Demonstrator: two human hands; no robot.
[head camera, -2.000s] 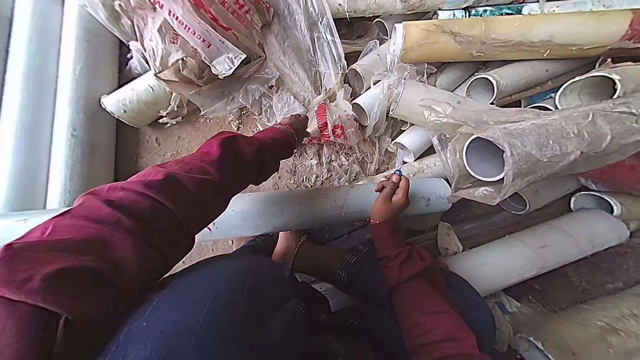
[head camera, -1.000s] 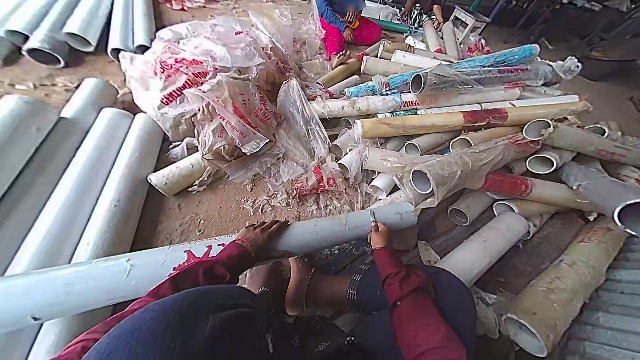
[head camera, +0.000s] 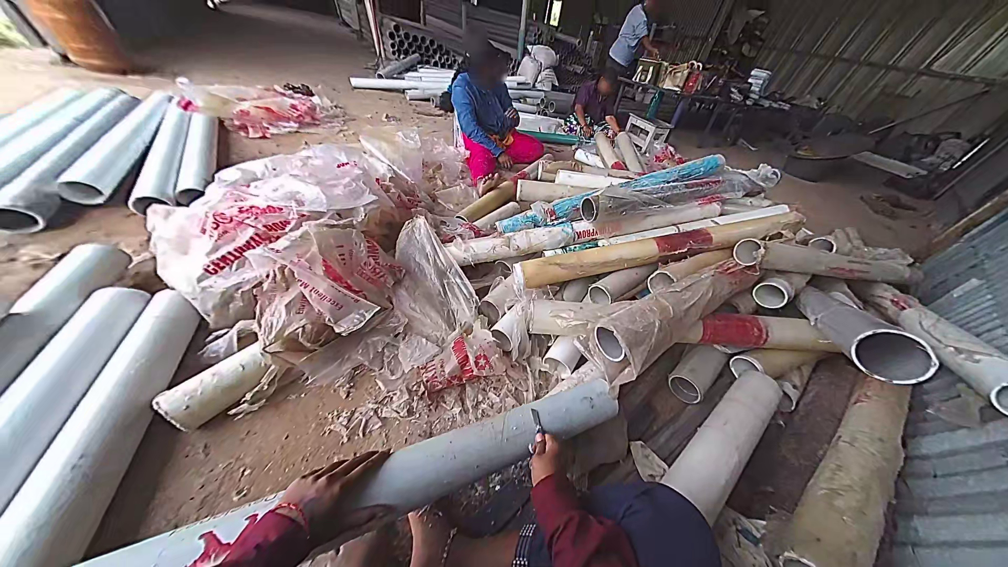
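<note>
A long grey plastic pipe (head camera: 465, 445) lies slantwise across the person's legs, its right end raised toward the middle of the view. My left hand (head camera: 335, 492) rests on top of the pipe, fingers spread along its surface. My right hand (head camera: 544, 457) grips a small knife (head camera: 537, 421), its blade upright against the pipe near the right end. Red marking (head camera: 224, 543) shows on the pipe left of my left hand. Pale scraps (head camera: 472, 394) litter the ground just beyond the pipe.
Plastic wrapping (head camera: 268, 236) is heaped ahead on the left. Many used pipes (head camera: 606, 264) lie in a jumbled pile on the right. Pale pipes (head camera: 94, 394) lie in a row at the left. A person in a blue shirt (head camera: 480, 106) sits beyond the wrapping; other people are farther back.
The view has tilted up strongly. My left hand, which was over the scraps beyond the pipe two seconds ago, is now on the pipe. My right hand still has the knife at the pipe.
</note>
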